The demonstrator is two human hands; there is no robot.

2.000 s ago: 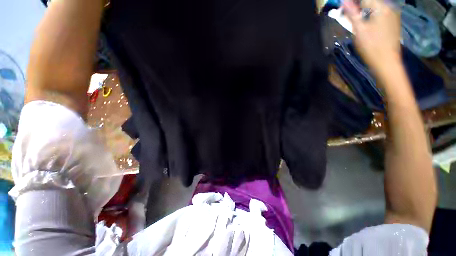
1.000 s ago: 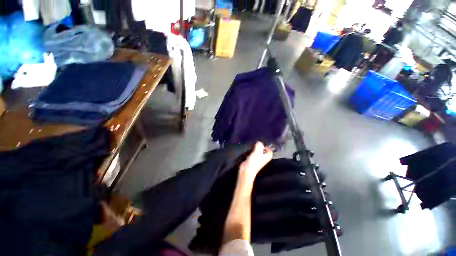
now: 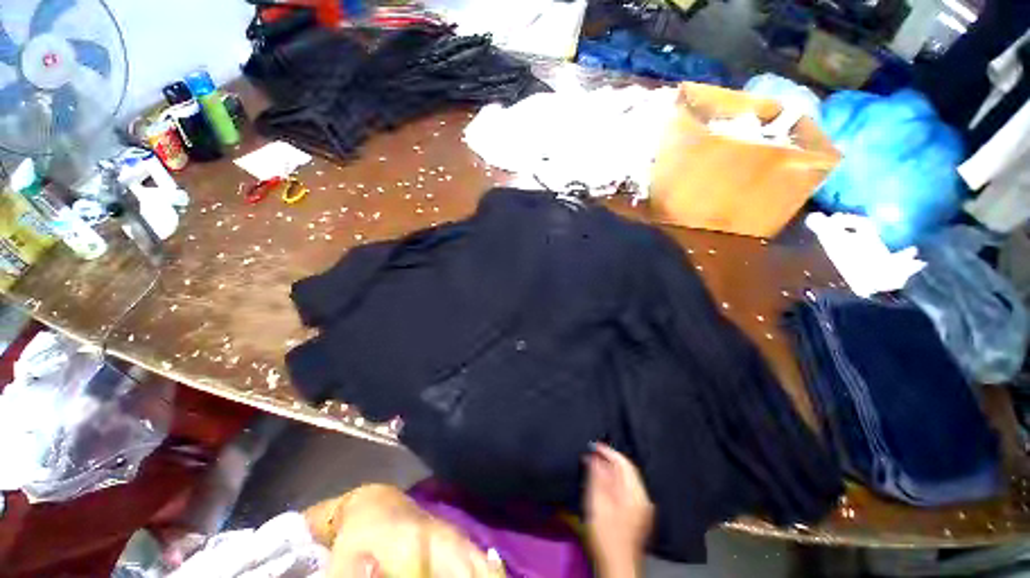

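A black jacket (image 3: 531,350) lies spread on the brown wooden table (image 3: 215,305), collar away from me and sleeves out to both sides. A hanger hook shows at the collar. A small button-like disc shows near its middle. My right hand (image 3: 616,491) is at the jacket's near edge, fingers against the cloth; the blur hides whether they grip it. My left arm and hand (image 3: 407,536) are blurred at the bottom edge, below the jacket; the fingers cannot be made out.
Red and yellow-handled scissors (image 3: 277,191), bottles and cans (image 3: 203,119) and a fan (image 3: 57,68) are at the left. Black hangers (image 3: 395,85) are heaped behind. A cardboard box (image 3: 734,169), white cloth (image 3: 565,130) and folded dark-blue trousers (image 3: 904,395) are beyond and right.
The view has turned from the rack at the right back to the table. The black jacket, raised before me two seconds ago, now lies on the table. My right hand has left the rack.
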